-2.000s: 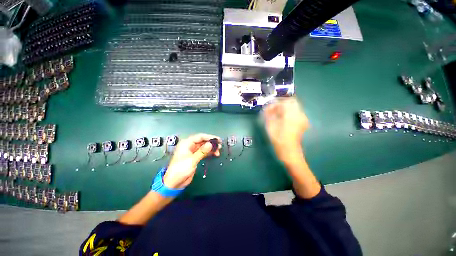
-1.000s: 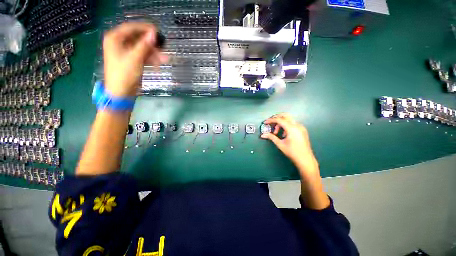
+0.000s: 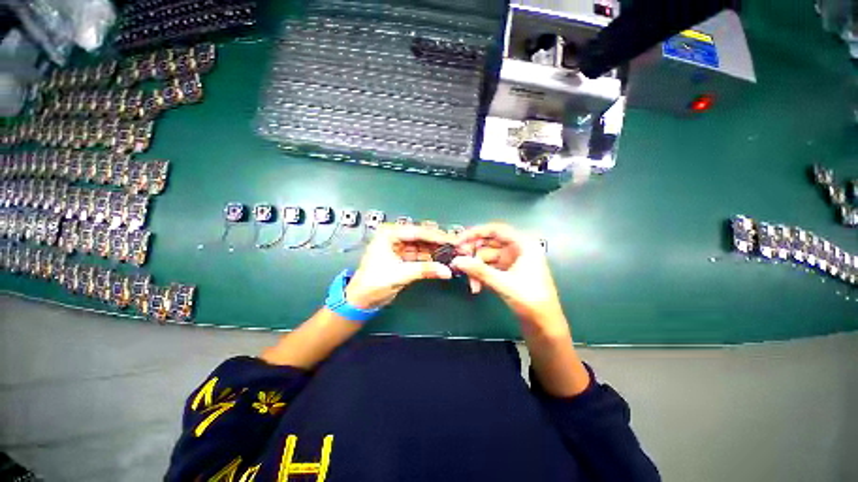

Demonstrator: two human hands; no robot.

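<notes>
My left hand (image 3: 397,266), with a blue band at the wrist, pinches a small dark part (image 3: 443,253) between thumb and fingers. My right hand (image 3: 503,271) meets it, its fingertips at the part's right side. Whether the right hand grips this part or another small one is hidden by the fingers. Small wired components (image 3: 293,216) lie spaced in a row on the green mat (image 3: 310,282), with thin wires trailing toward me. My hands partly cover the right end of the row.
Stacked rows of circuit boards (image 3: 80,202) lie at left. Clear blister trays (image 3: 376,89) and a silver-white screw feeder (image 3: 550,94) stand behind. The black electric screwdriver (image 3: 640,33) hangs above the feeder. Joined modules (image 3: 790,243) lie at right. A grey box (image 3: 691,66) shows a red switch.
My left hand has come down from over the blister trays to the row. My right hand has left the row's end component and moved left to meet it. The view has shifted.
</notes>
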